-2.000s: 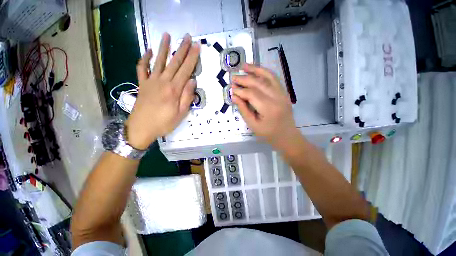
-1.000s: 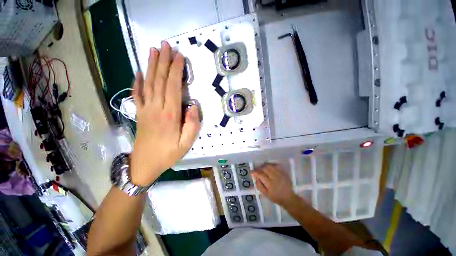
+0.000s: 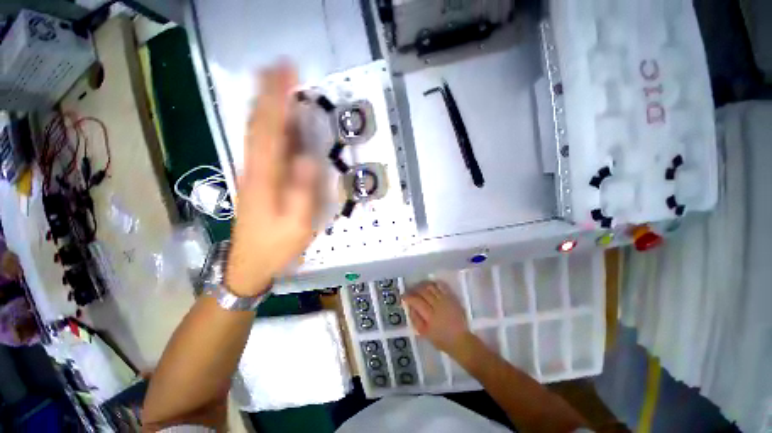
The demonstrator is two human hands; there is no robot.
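The white fixture plate [image 3: 370, 234] with small holes and black clips lies on the machine bed. Two grey square housings with round centres, an upper one [image 3: 353, 123] and a lower one [image 3: 366, 182], sit in its right-hand seats. My left hand [image 3: 279, 190] is blurred over the plate's left side and hides the seats there; its grip is unclear. My right hand [image 3: 436, 317] is over the white compartment tray [image 3: 500, 323], its fingertips beside the filled cells; whether it holds a part cannot be seen. Several housings [image 3: 402, 362] fill the tray's two left columns.
A thin black stick [image 3: 464, 135] lies on the bed. The white "DIC" block [image 3: 631, 118] is at the right. Coloured buttons, one a red knob [image 3: 645, 238], line the front edge. A plain white sheet or tray [image 3: 292, 359] lies left of the compartment tray. A white cable [image 3: 207, 193] lies at the left.
My right hand has gone from the lower right seat down to the tray, where it stays. My left hand remains over the plate's left side, now blurred and turned edge-on. The view has shifted.
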